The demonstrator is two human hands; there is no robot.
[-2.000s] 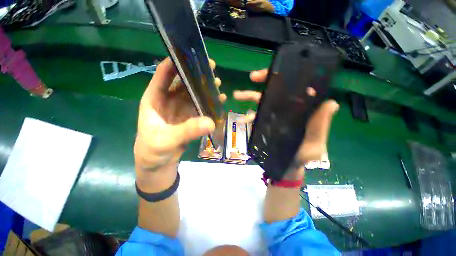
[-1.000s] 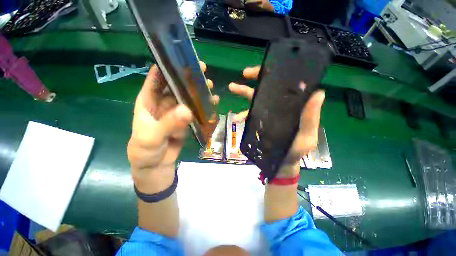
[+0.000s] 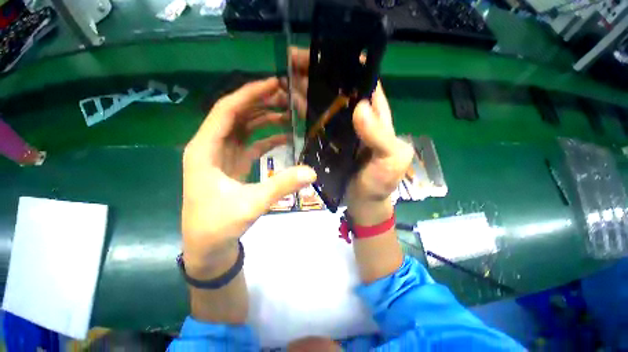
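My left hand (image 3: 231,172) holds the screen (image 3: 292,89), seen edge-on and upright, between thumb and fingers. My right hand (image 3: 377,155) grips the matt black phone frame (image 3: 337,62), tilted, with its lower end pointing down. The screen stands right beside the frame's left edge. The orange flex cable (image 3: 329,117) runs from the screen's lower part up across the frame's face. Whether it passes through the frame's cut-out cannot be told. Stacked screens (image 3: 310,199) lie beyond the white work mat (image 3: 303,275), partly hidden by my hands.
Another white sheet (image 3: 55,261) lies left. Waiting frames (image 3: 463,100) sit on the green belt. A pale blue cut-out piece (image 3: 131,100) lies back left. A whitish label sheet (image 3: 458,237), a black cord (image 3: 468,269) and a clear plastic tray (image 3: 599,199) are right. Black parts trays (image 3: 441,24) stand opposite.
The screen and frame have come together, the frame moving left and turning. The screen now shows edge-on, and the orange flex cable lies across the frame. The view has shifted.
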